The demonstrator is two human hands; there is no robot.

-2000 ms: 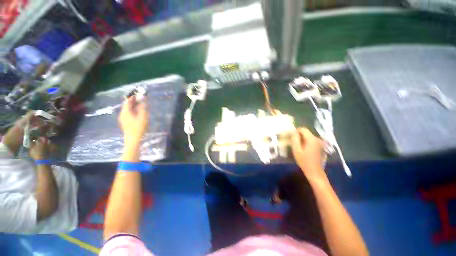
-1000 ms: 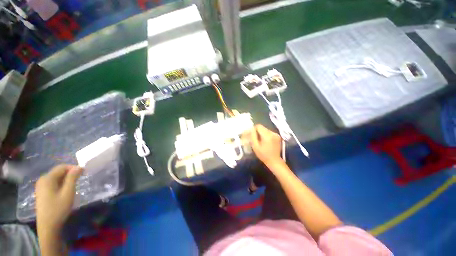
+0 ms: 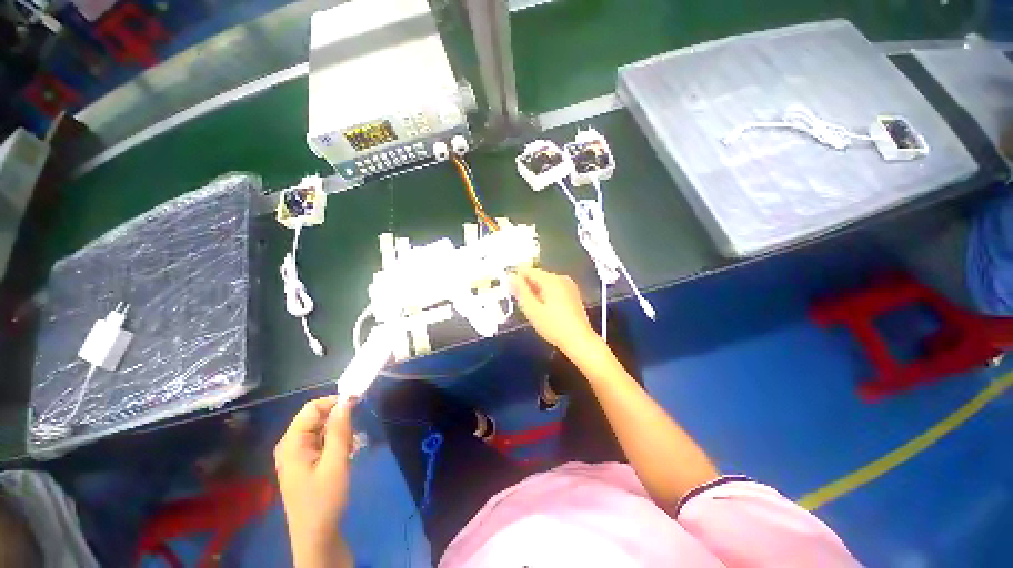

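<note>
The white test fixture (image 3: 444, 272) lies at the bench's near edge, overexposed, with cream tape strips and white cable around it. My left hand (image 3: 317, 455) pinches a white elongated piece (image 3: 367, 364) at the fixture's left front; glare hides whether it is an adapter. My right hand (image 3: 552, 311) has its fingertips together against the fixture's right end; what they hold is hidden. One open adapter (image 3: 301, 204) with its white cord lies left of the fixture. Two more open adapters (image 3: 543, 164) lie side by side behind right, cords towards me.
A light-grey instrument (image 3: 383, 94) with a lit display stands behind, wired to the fixture. A film-wrapped left pad (image 3: 167, 288) bears a white adapter (image 3: 106, 340). A grey right pad (image 3: 778, 100) bears an open adapter (image 3: 898, 138). A metal upright stands behind; red stools are below.
My left hand has moved right from the left pad to the fixture's left front and now holds a white piece. My right hand stays at the fixture's right end. The view has shifted slightly.
</note>
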